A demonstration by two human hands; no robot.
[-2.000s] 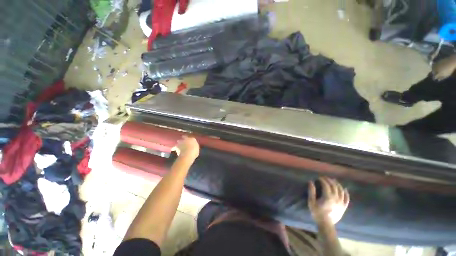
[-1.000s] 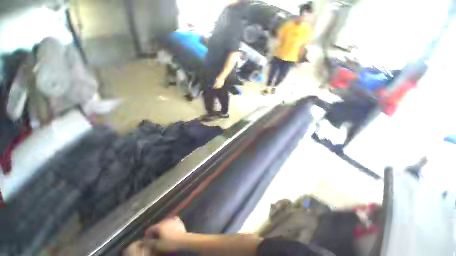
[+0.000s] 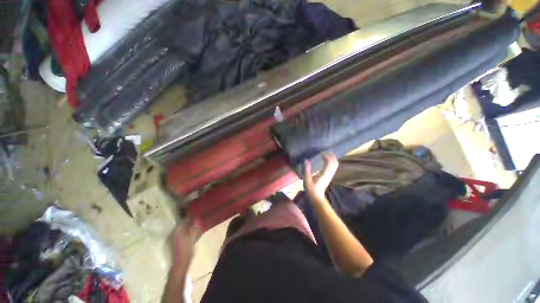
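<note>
A thick black fabric roll [image 3: 391,89] lies lengthwise on two red rollers [image 3: 243,186], its near end part way along them. A small whitish tag stands by that end. My right hand [image 3: 321,173] is at the lower side of the roll near its end, fingers spread, touching or close to it. My left hand [image 3: 185,234] is blurred, beside the left end of the lower red roller. Whether it touches the roller is unclear.
A shiny metal bar [image 3: 331,50] runs behind the rollers. Crumpled black cloth [image 3: 237,41] and plastic-wrapped rolls [image 3: 133,83] lie beyond it. Scraps [image 3: 65,260] are at lower left, grey-brown cloth [image 3: 385,165] under the roll, and a pale surface [image 3: 497,254] at lower right.
The view has swung back to the rollers. Since the oldest frame, the black roll's near end sits further right, baring more red roller. Both hands have left their earlier places on or over it.
</note>
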